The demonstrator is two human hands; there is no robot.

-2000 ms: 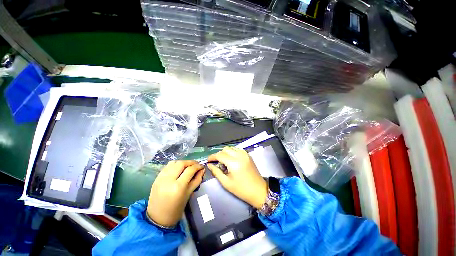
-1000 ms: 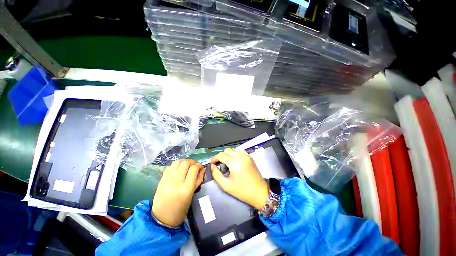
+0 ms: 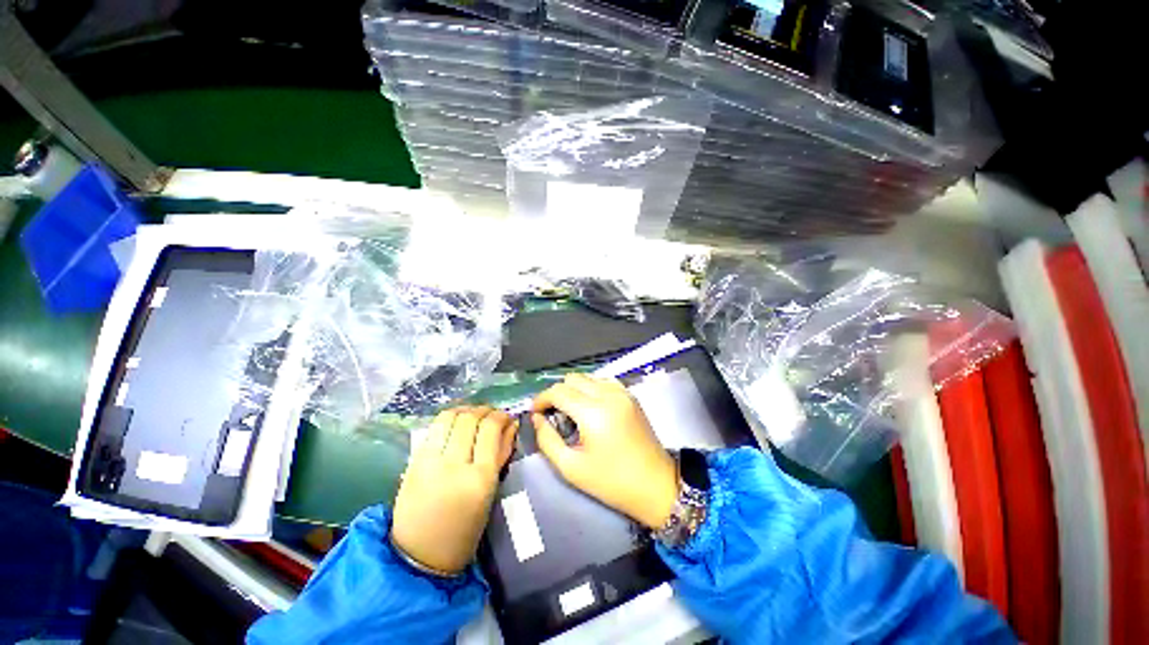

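Note:
A dark tablet rear housing (image 3: 592,542) with white patches lies tilted on white sheets in front of me. My left hand (image 3: 456,485) rests at its upper left corner, fingers bent together. My right hand (image 3: 605,447) lies over the same corner, thumb and fingers curled close to the left fingertips. A small dark round part (image 3: 562,426) shows between my right thumb and fingers; whether it is held or belongs to the housing cannot be told. The left fingertips hide what they touch.
Another housing (image 3: 177,378) lies on white sheets at left, partly under a crinkled clear bag (image 3: 378,334). Another clear bag (image 3: 819,353) is at right. Behind stands a clear tray stack (image 3: 781,164) with a hanging zip bag (image 3: 592,202). A blue bin (image 3: 78,237) and red-white slabs (image 3: 995,466) flank the work.
Against two seconds ago, my left hand has shifted slightly right, its fingers more upright and closer together. My right hand has hardly moved. The housing stays in nearly the same place.

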